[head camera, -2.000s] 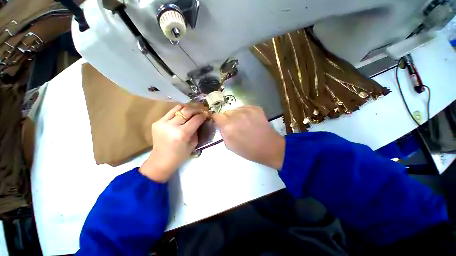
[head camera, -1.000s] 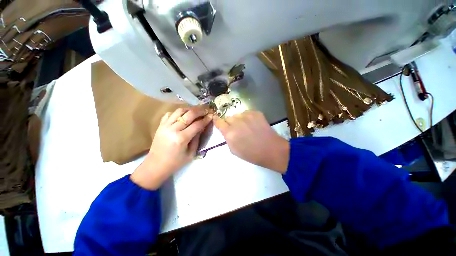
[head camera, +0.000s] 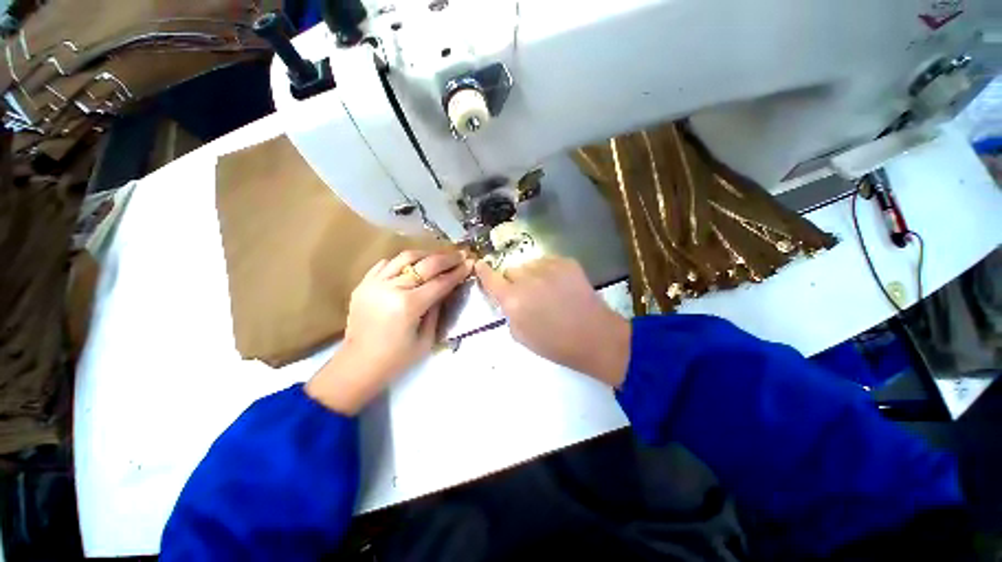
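Observation:
A flat tan-brown fabric panel (head camera: pixel 288 258) lies on the white table, left of and partly behind the head of the white sewing machine (head camera: pixel 615 66). My left hand (head camera: pixel 393 313) grips the panel's right edge, fingertips close to the presser foot (head camera: pixel 483 239). My right hand (head camera: pixel 555 313) is at the same edge, its fingertips touching or nearly touching the left ones. What the right fingertips pinch is too small to tell. The needle and any zipper at the edge are hidden or unclear.
A zipper bundle (head camera: pixel 687 220) with gold lines lies under the machine arm. A red and black item (head camera: pixel 892 214) with a dark cord lies at the right. A brown panel stack (head camera: pixel 39 296) is at the far left, with pieces with pale curved lines (head camera: pixel 99 66) behind.
The view has shifted, so the machine head shows more fully. Both hands stay at the panel edge by the presser foot. The panel's position relative to the foot shows little change.

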